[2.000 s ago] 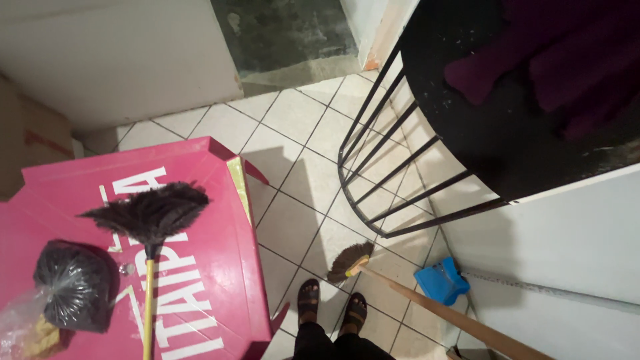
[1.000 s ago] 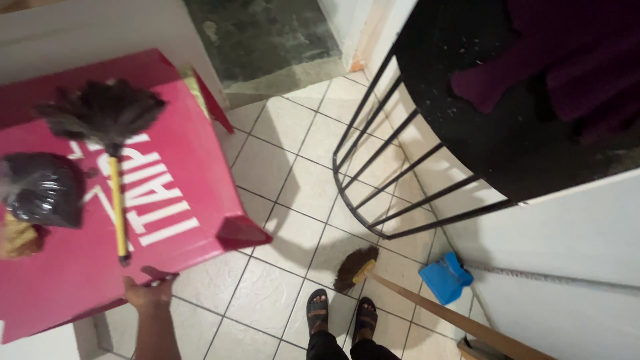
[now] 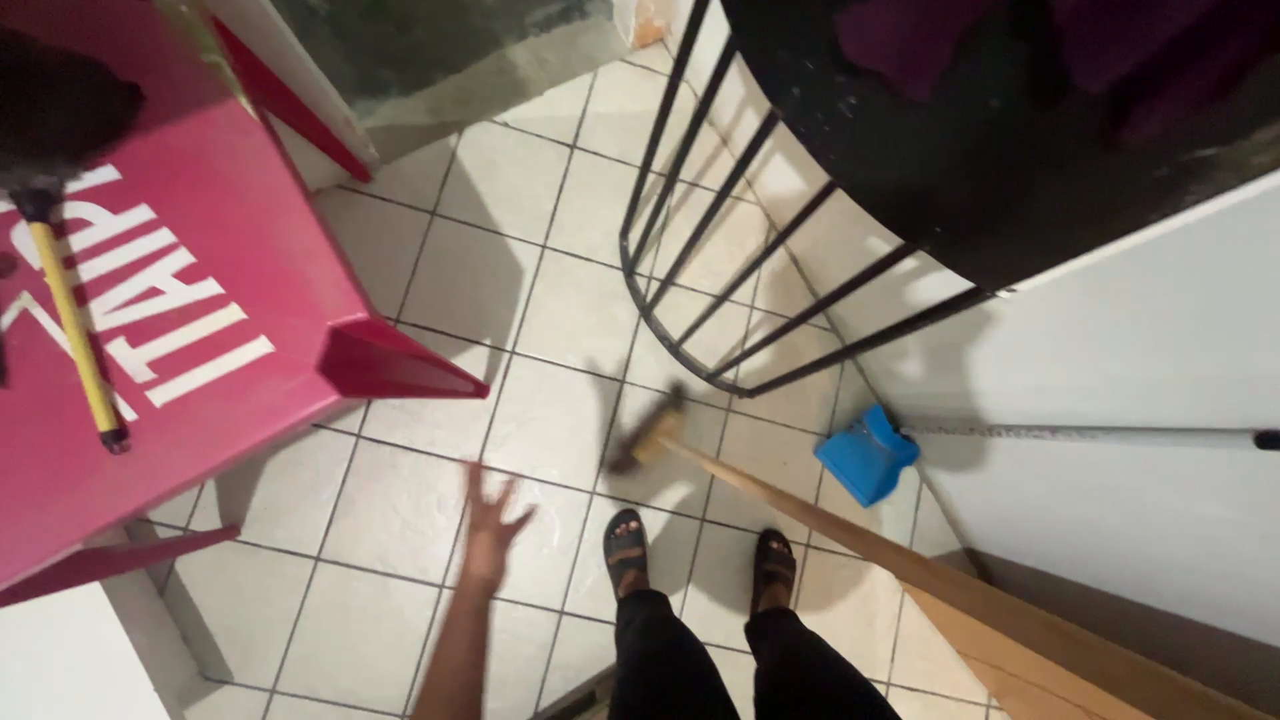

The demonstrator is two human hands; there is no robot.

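Note:
My left hand (image 3: 490,525) is over the tiled floor with its fingers spread and nothing in it, between the pink plastic table (image 3: 290,300) and my feet. My right hand is not in view. A broom (image 3: 655,435) with a long wooden handle rests its bristles on the tiles in front of my sandals, and its handle runs to the lower right; what holds its far end is hidden. On the table, at the left edge, lies a feather duster with a yellow handle (image 3: 72,330).
A blue dustpan (image 3: 868,456) with a long pale handle is by the right wall. A black half-round rack (image 3: 850,340) with metal bars, purple cloth on top, stands at the upper right. The table's splayed legs reach over the floor, one (image 3: 420,370) towards the middle.
My left hand, at the table's near edge a second ago, is now off it and over the floor. Between the two earlier frames the table turned and shifted. The broom's head has moved slightly.

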